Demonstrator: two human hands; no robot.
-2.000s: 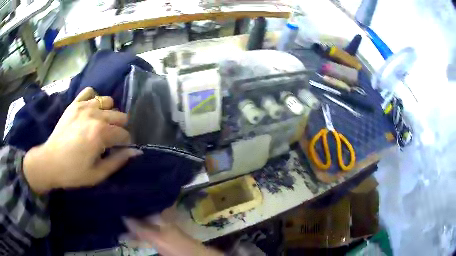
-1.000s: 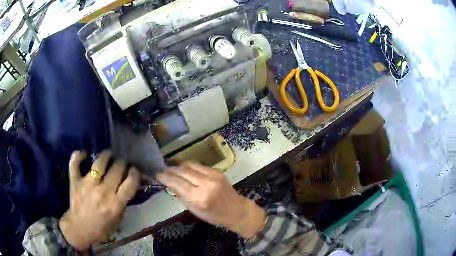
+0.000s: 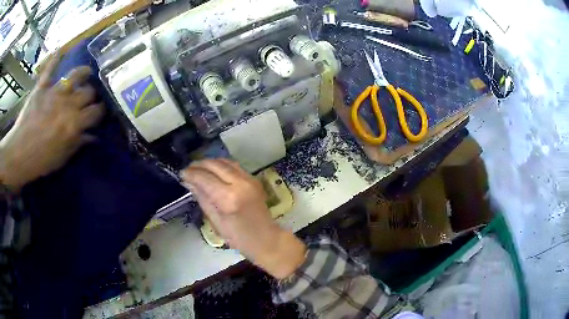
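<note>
A dark navy garment (image 3: 87, 205) lies left of the overlock machine (image 3: 249, 75), its edge running up to the machine's front left side. My left hand (image 3: 53, 124) is on the far left part of the cloth, fingers bent; whether it grips cloth is unclear. My right hand (image 3: 234, 205) has its fingertips closed on the garment's edge just in front of the machine, below the white head with the M label. The sewing spot is hidden by cloth and shadow. My right hand partly covers the cream recess (image 3: 286, 198).
Orange-handled scissors (image 3: 388, 106) and a thin silver tool (image 3: 399, 48) lie on the patterned blue mat (image 3: 437, 84) at the right. Dark trimmings (image 3: 312, 163) are heaped beside the recess. A cardboard box (image 3: 408, 218) and a green crate rim (image 3: 499, 233) are below the table.
My left hand has moved up and left, away from my right hand. My right hand has shifted slightly up and left. The cloth is spread differently, with its grey face no longer showing.
</note>
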